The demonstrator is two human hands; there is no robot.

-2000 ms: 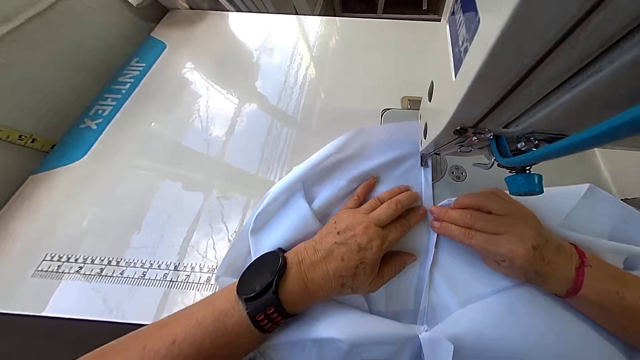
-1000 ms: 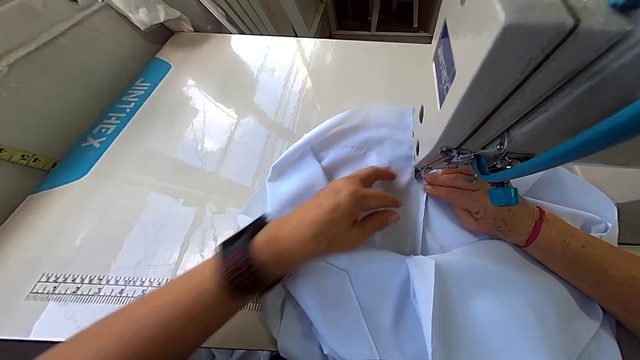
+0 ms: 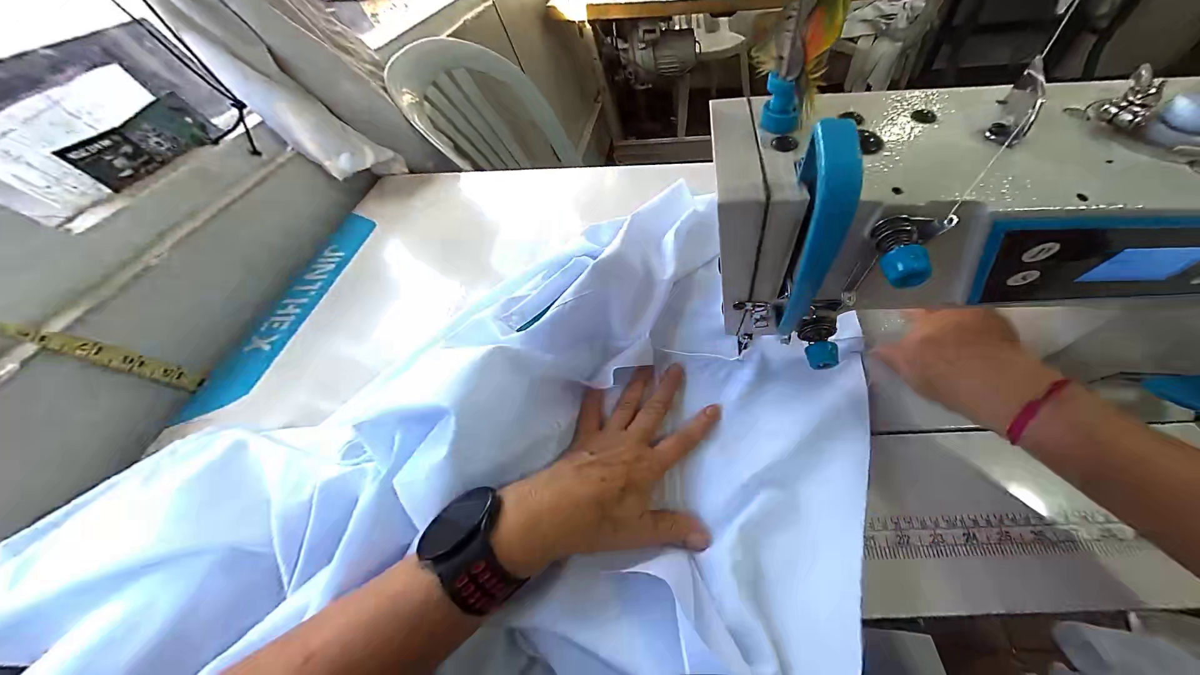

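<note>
Light blue fabric (image 3: 797,450) lies spread over the sewing machine table and passes under the presser foot (image 3: 743,343) of a sewing machine (image 3: 937,169). With fingers apart, my left hand (image 3: 619,469) rests flat on the fabric, just in front of the needle area; a dark watch (image 3: 473,548) is on that wrist. My right hand (image 3: 956,361), blurred, is beside the fabric's right edge, below the machine arm. Its fingertips are indistinct, and whether it holds anything is unclear. A red band (image 3: 1036,411) circles the right wrist.
A printed ruler scale (image 3: 984,536) runs along the table front at right. A yellow measuring tape (image 3: 112,356) lies at the left on a grey ledge. Behind the table stands a white plastic chair (image 3: 483,103). The machine's control panel (image 3: 1106,262) is at upper right.
The view has shifted a lot, now showing more of the machine. My right hand has left the fabric near the presser foot and moved right. My left hand now lies flat on the fabric.
</note>
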